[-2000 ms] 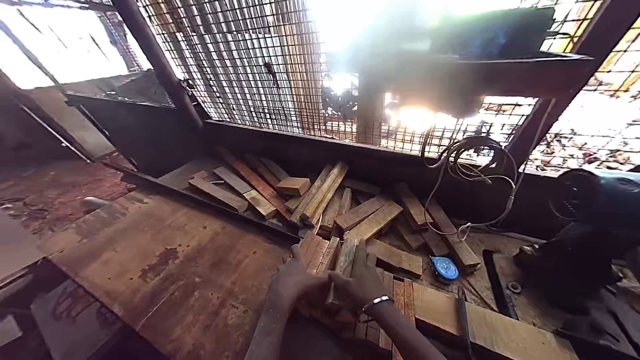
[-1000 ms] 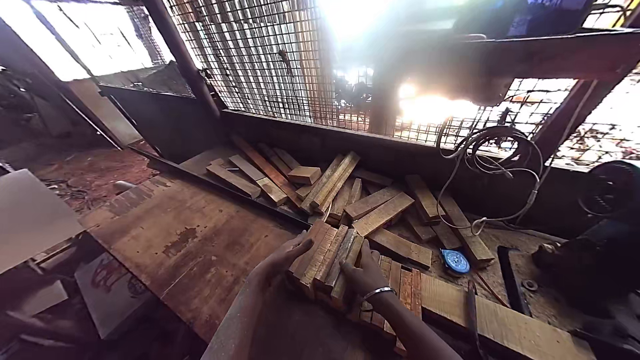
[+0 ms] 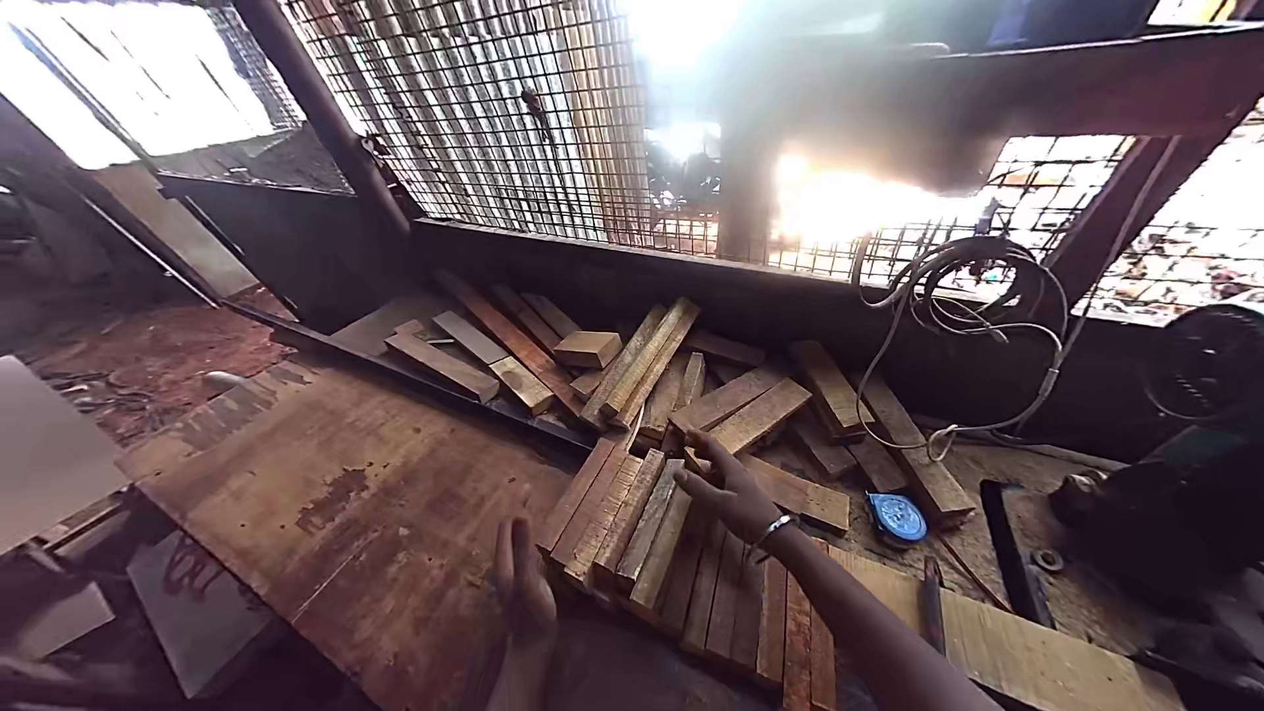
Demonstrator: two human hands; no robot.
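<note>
A row of short wooden blocks (image 3: 617,513) lies side by side, resting on a lower row of wooden strips (image 3: 731,592). My left hand (image 3: 523,578) is beside the row's left end, palm toward the blocks, fingers apart and holding nothing. Over the row's far right end is my right hand (image 3: 731,489), a metal bracelet on its wrist; its thumb and fingers are spread, near the block ends. Whether its fingertips touch the wood, I cannot tell. Behind the row lies a loose pile of wooden offcuts (image 3: 755,410).
A brown plywood board (image 3: 395,523) spans the left. To the right are a blue tape measure (image 3: 897,517), a long light plank (image 3: 1047,642), a black metal bar (image 3: 1017,553) and a coiled cable (image 3: 928,296). A dark machine (image 3: 1175,513) stands at far right, wire mesh (image 3: 494,118) behind.
Both hands were on the blocks at the front. My left hand has come off them to the left, and my right hand has let go and moved up toward their far ends.
</note>
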